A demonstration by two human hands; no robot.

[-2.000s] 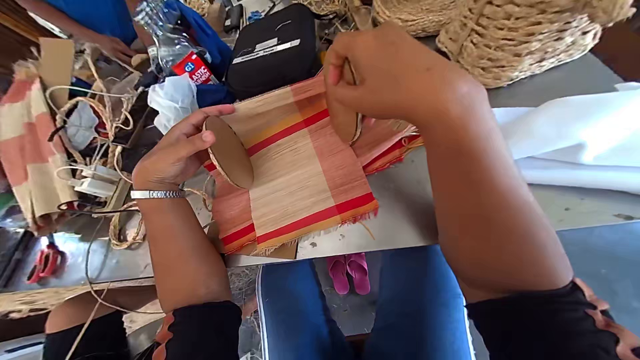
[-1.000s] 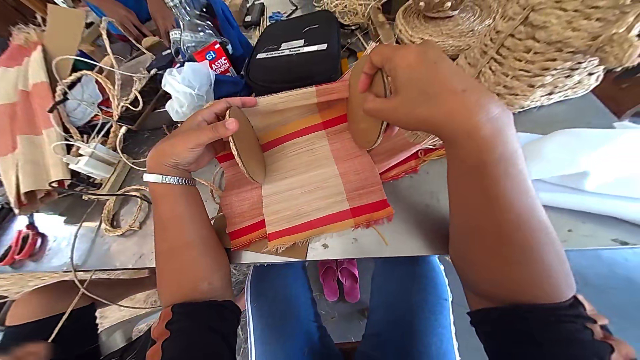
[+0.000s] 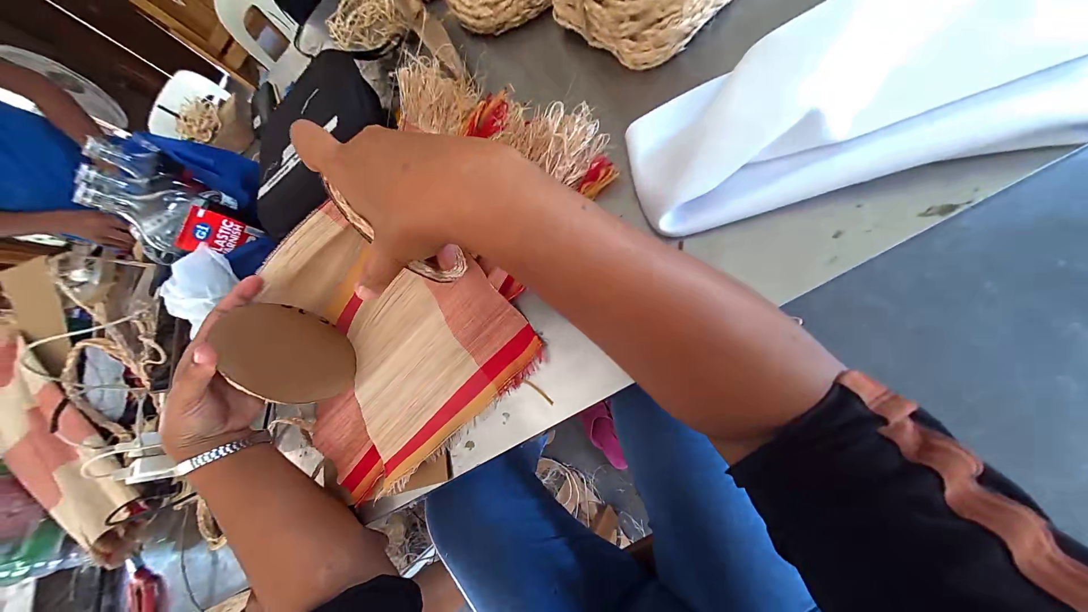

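My left hand (image 3: 208,391) holds an oval cardboard piece (image 3: 285,353) by its left edge, its flat brown face toward me, over the left part of a woven cloth (image 3: 425,357). The cloth is striped red, orange, pink and straw-coloured, with a frayed edge, and lies on the grey table. Over the cloth's upper part, my right hand (image 3: 425,195) grips another cardboard piece (image 3: 347,206); only parts of its edge show, the rest being hidden by the hand. More fringed woven material (image 3: 527,136) lies behind my right hand.
A black case (image 3: 319,127), clear bottles (image 3: 144,204) and a white plastic bag (image 3: 197,285) stand beyond the cloth. Tangled cords (image 3: 102,357) lie at left. White fabric (image 3: 816,127) covers the right of the table (image 3: 586,357); woven baskets (image 3: 633,30) are at the top. Another person's hand (image 3: 98,228) is at upper left.
The view has tilted strongly. The cardboard piece in my left hand has turned from near edge-on to show its broad face. My right hand now covers more of the other cardboard piece.
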